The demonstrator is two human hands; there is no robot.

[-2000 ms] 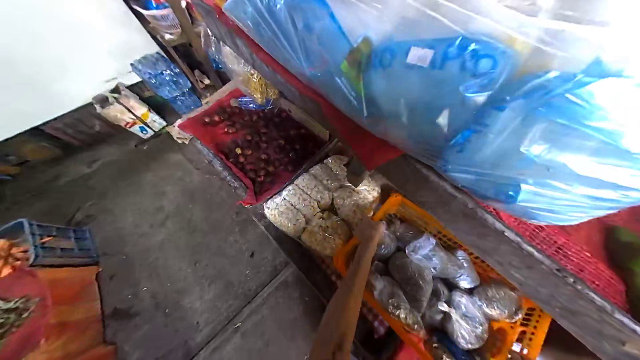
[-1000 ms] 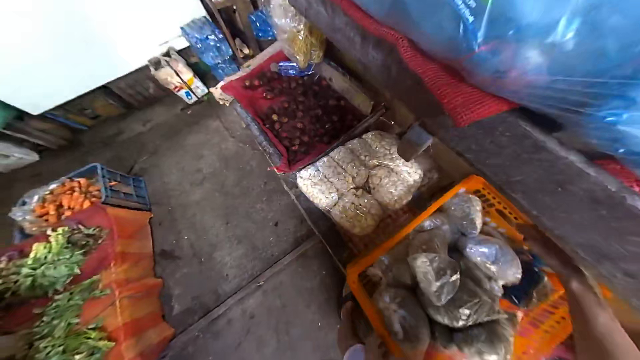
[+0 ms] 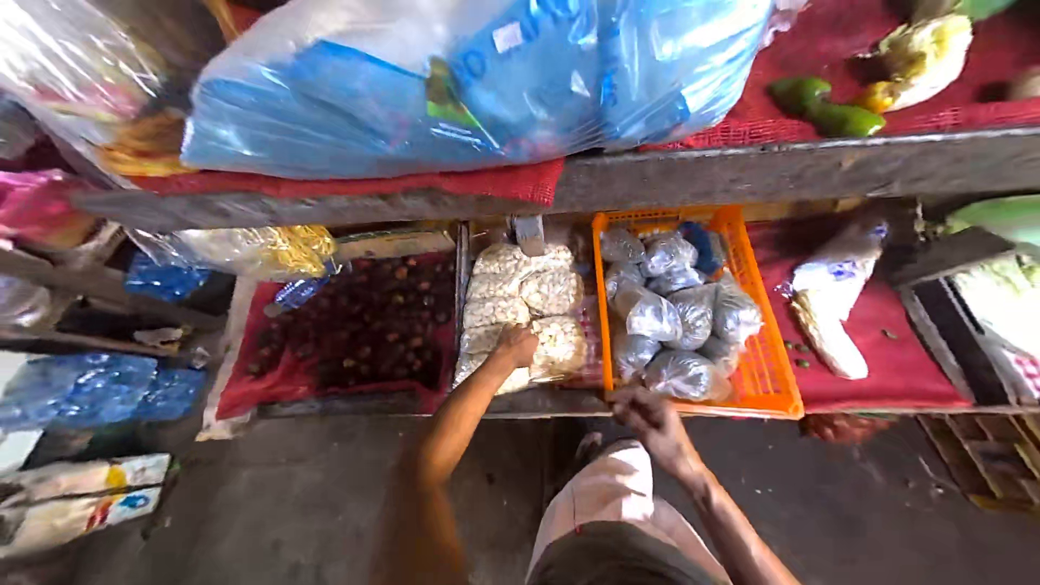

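Note:
My left hand (image 3: 517,347) rests on the clear bags of pale pieces (image 3: 497,310), at the front of their stack; its fingers are bent, and whether they pinch a bag cannot be told. By the front left corner of the orange plastic crate (image 3: 772,357) is my right hand (image 3: 646,414), fingers curled, its grip unclear. Several knotted plastic bags with dark contents (image 3: 692,313) fill the crate. Left of the pale bags, small dark red produce (image 3: 390,317) lies on red cloth.
A wooden shelf edge (image 3: 731,166) crosses above the trays, bearing a big blue and clear plastic bag (image 3: 487,89) and green peppers (image 3: 825,106). A wrapped pale vegetable (image 3: 829,317) lies on red cloth at right. Blue plastic packs (image 3: 89,390) are at left.
The view has turned a lot. The orange crate now stands straight beside the pale bags, where it lay askew one second ago. My right hand has gone from the crate's far right side to its front left corner.

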